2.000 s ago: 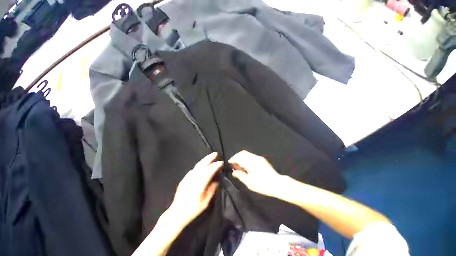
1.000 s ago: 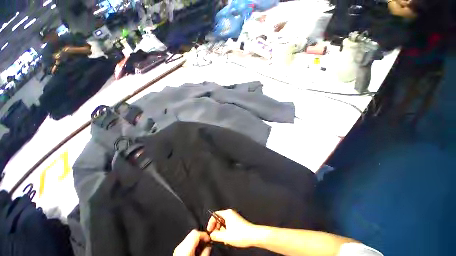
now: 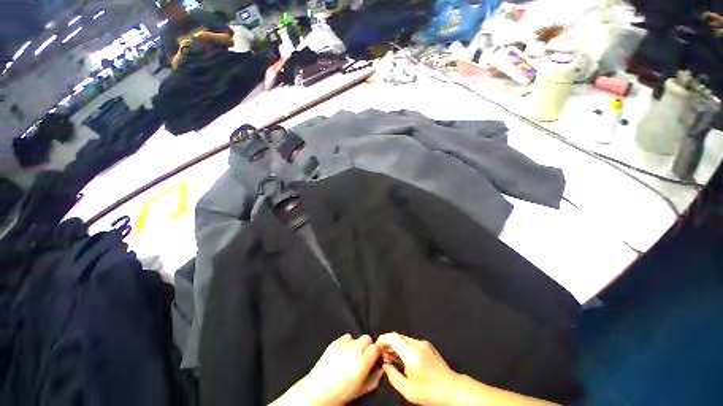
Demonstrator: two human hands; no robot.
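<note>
A black suit jacket (image 3: 317, 262) lies front up, with a black hanger (image 3: 279, 198) in its collar. Its front edges meet in a line running down to my hands. My left hand (image 3: 345, 371) pinches the front edge at the bottom of the view. My right hand (image 3: 420, 369) is right beside it with curled fingers, almost touching. A small reddish part of the thread snips (image 3: 389, 359) shows between its fingers; the tips are hidden. The cloth below the hands is cut off by the frame.
Grey jackets (image 3: 412, 147) on hangers lie behind the black one on the white table (image 3: 547, 250). Dark navy jackets (image 3: 95, 317) are piled at left. Bottles, a thread cone (image 3: 612, 85), a spray gun (image 3: 674, 119) and a cable stand far right. Blue floor (image 3: 658, 341) shows at lower right.
The view tilted up, then swung left. The hands stay at the front edge. The dark pointed snips tip seen above my right hand one second ago no longer shows.
</note>
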